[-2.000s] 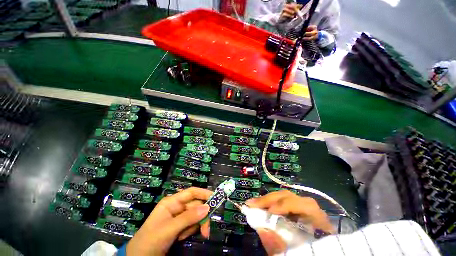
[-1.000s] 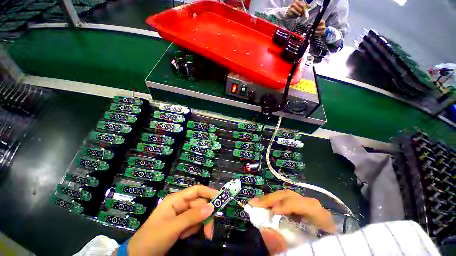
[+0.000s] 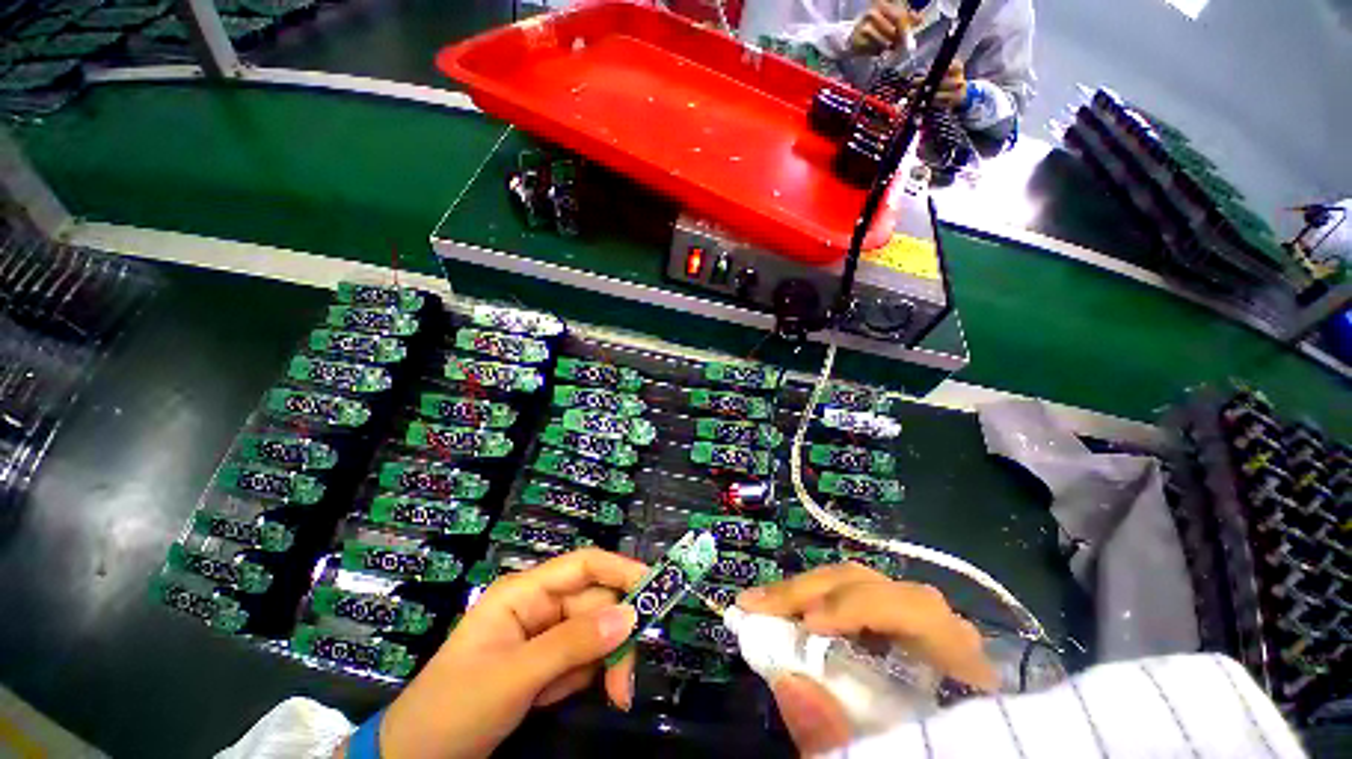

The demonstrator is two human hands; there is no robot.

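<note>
My left hand point(image 3: 512, 653) holds a narrow green circuit board point(image 3: 661, 587) between thumb and fingers, tilted with its far end up to the right. The board has a black middle with white ring marks. My right hand point(image 3: 875, 638) holds a white-translucent glue dispenser point(image 3: 786, 650). Its thin needle tip points at the board's right edge; I cannot tell whether it touches. Several columns of similar boards point(image 3: 430, 515) lie on the dark mat below and beyond my hands.
A red tray point(image 3: 653, 111) with black cylindrical parts point(image 3: 857, 126) sits on a grey control box point(image 3: 712, 264). A pale cable point(image 3: 808, 489) curves across the boards. A grey bag point(image 3: 1105, 512) and stacked trays point(image 3: 1290, 519) stand right. Another person's hands point(image 3: 905, 45) show beyond.
Against the frame two seconds old, the tray and boards sit slightly differently in view. Both hands keep their grips, and the held board is angled slightly differently from one second ago.
</note>
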